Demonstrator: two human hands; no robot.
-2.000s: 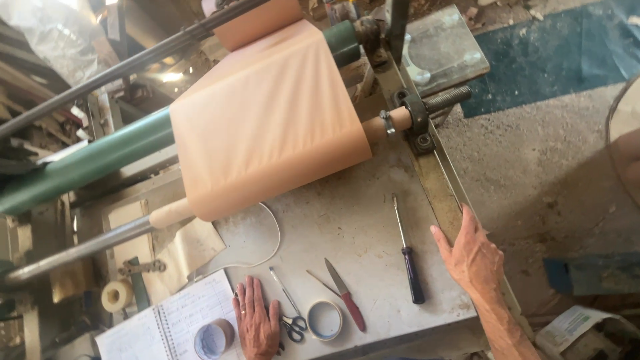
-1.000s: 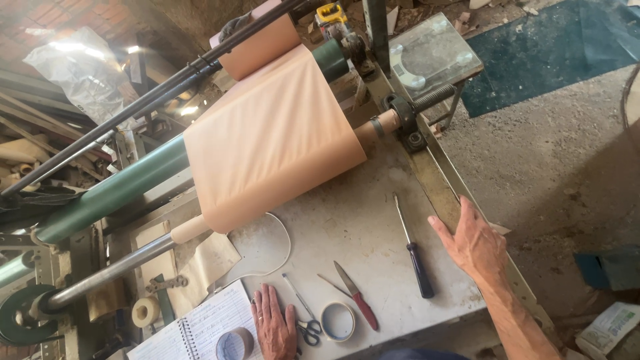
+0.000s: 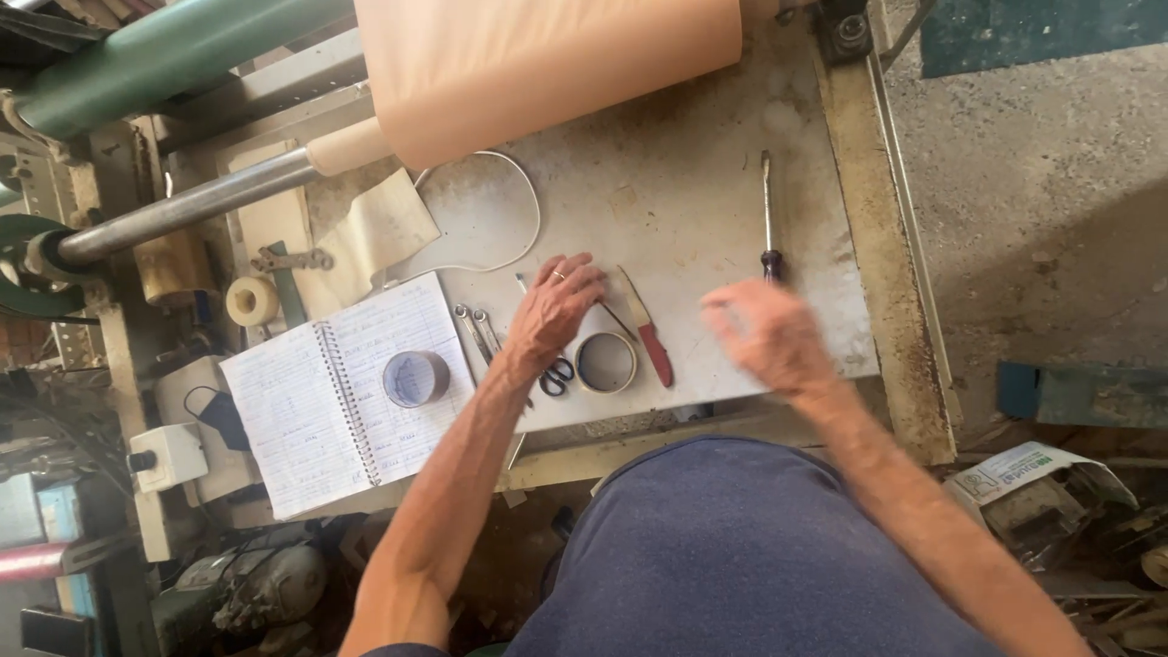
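My left hand [image 3: 557, 306], a ring on one finger, is over the small tools on the table; whether it grips anything is hidden. Scissors with dark handles [image 3: 556, 376] lie below it, and a roll of tape [image 3: 606, 362] and a knife with a red handle [image 3: 654, 354] lie to its right. My right hand [image 3: 766, 333], blurred, is in the air by the dark handle of a screwdriver [image 3: 771, 265]; its fingers look curled. Two wrenches [image 3: 474, 328] lie beside an open spiral notebook [image 3: 283, 392], which has another tape roll [image 3: 415, 379] on it.
A wide roll of peach sheet material [image 3: 566, 82] spans the machine above the table [image 3: 693, 182]. A metal shaft [image 3: 192, 205] and a green roller [image 3: 173, 59] are at the left. A white cord [image 3: 538, 214] loops near a masking tape roll [image 3: 252, 301]. The rusty frame edge [image 3: 876, 228] bounds the right side.
My right hand has left the table's right edge and moved left, near the screwdriver handle. My left hand has moved up from beside the notebook, over the small tools. The view has shifted down.
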